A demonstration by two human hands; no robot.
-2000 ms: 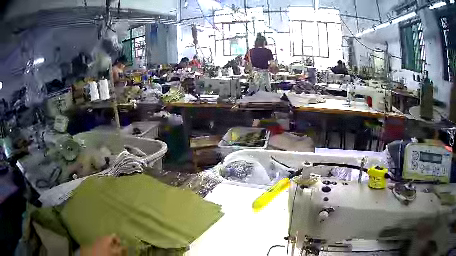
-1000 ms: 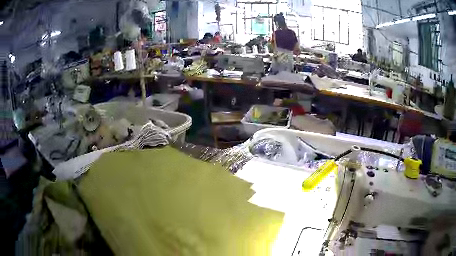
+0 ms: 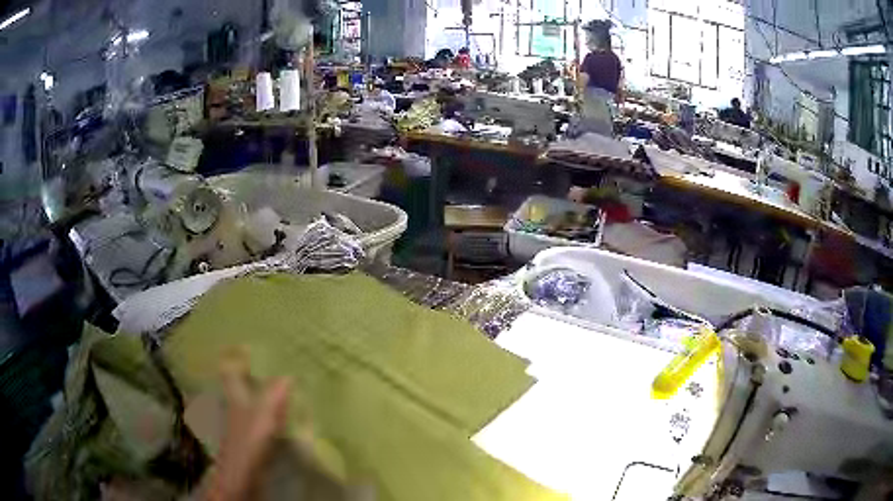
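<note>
Olive-green cut panels (image 3: pixel 392 362) lie spread on the left part of the white machine table (image 3: pixel 578 372), turning bright yellow near the front. My left hand (image 3: pixel 245 421) is blurred, low on the left over the panels, with its fingers apart; whether it touches the cloth is unclear. Crumpled grey-green cloth (image 3: pixel 117 411) hangs at the left table edge. The white sewing machine (image 3: pixel 813 421) stands at the right, cut off by the frame, with a yellow lamp (image 3: pixel 687 364) at its head. My right hand is not visible.
A fanned bundle of pale strips (image 3: pixel 328 247) lies behind the panels. A large cream tub (image 3: pixel 392 230) stands behind at left, and another white tub (image 3: pixel 548 256) is behind the table. A person (image 3: pixel 599 78) stands at a far table.
The view has swung right and downward, then left, so the scene shifts in frame. My left hand, absent one second ago, is back over the panels. The panels now reach further right over the table.
</note>
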